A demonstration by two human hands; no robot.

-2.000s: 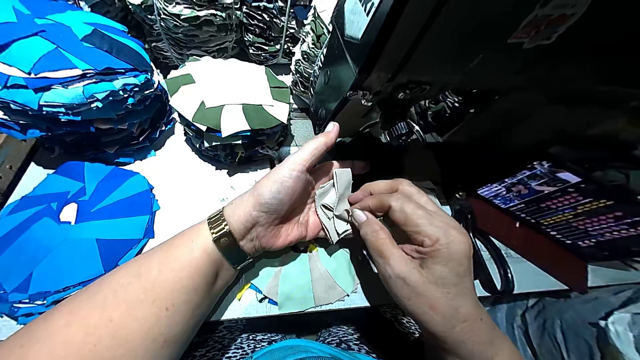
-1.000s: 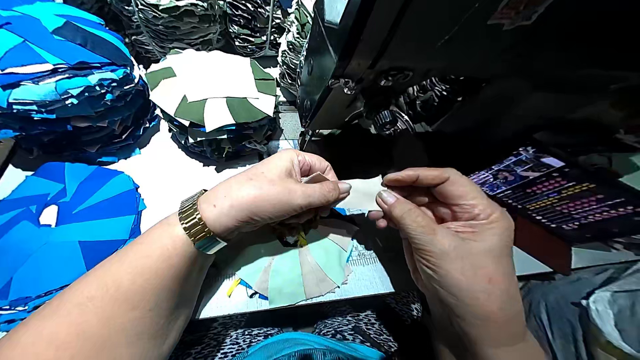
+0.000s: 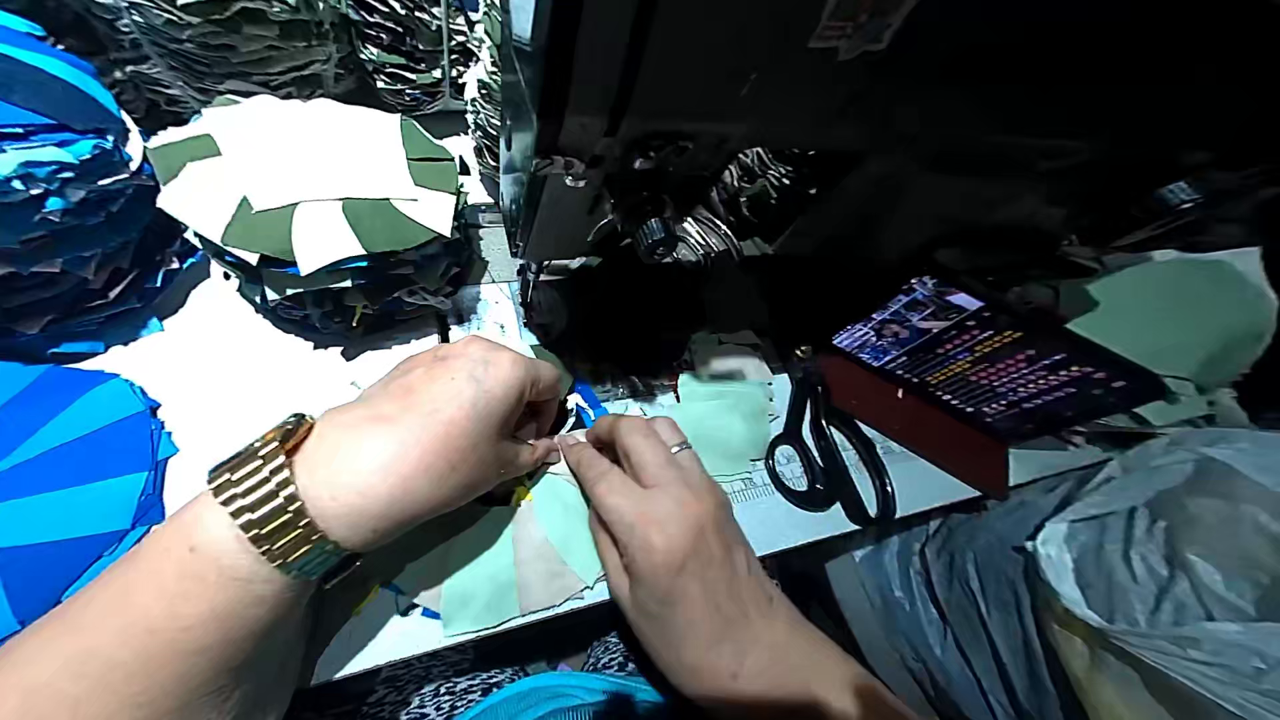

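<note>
My left hand (image 3: 430,435), with a gold-coloured watch at the wrist, and my right hand (image 3: 665,530), with a ring on one finger, meet at their fingertips near the sewing machine (image 3: 530,230). Pinched between them is a small pale fabric piece (image 3: 568,440), mostly hidden by the fingers. Under and in front of the hands lies a round of light green and beige fabric wedges (image 3: 515,570). Behind the right hand lie light green fabric pieces (image 3: 725,420), with black-handled scissors (image 3: 830,460) to their right.
Blue fabric rounds (image 3: 70,480) and a tall blue stack (image 3: 70,220) stand at the left. A green-and-white stack (image 3: 320,190) is behind the left hand. At the right are a lit phone (image 3: 990,360) on a dark red support (image 3: 910,420), more green fabric (image 3: 1180,320) and plastic bags (image 3: 1160,550).
Two seconds ago the pale piece lay across my left palm; a second ago both hands held it between them. The hands are now lower and close together. The view has shifted, showing more at right.
</note>
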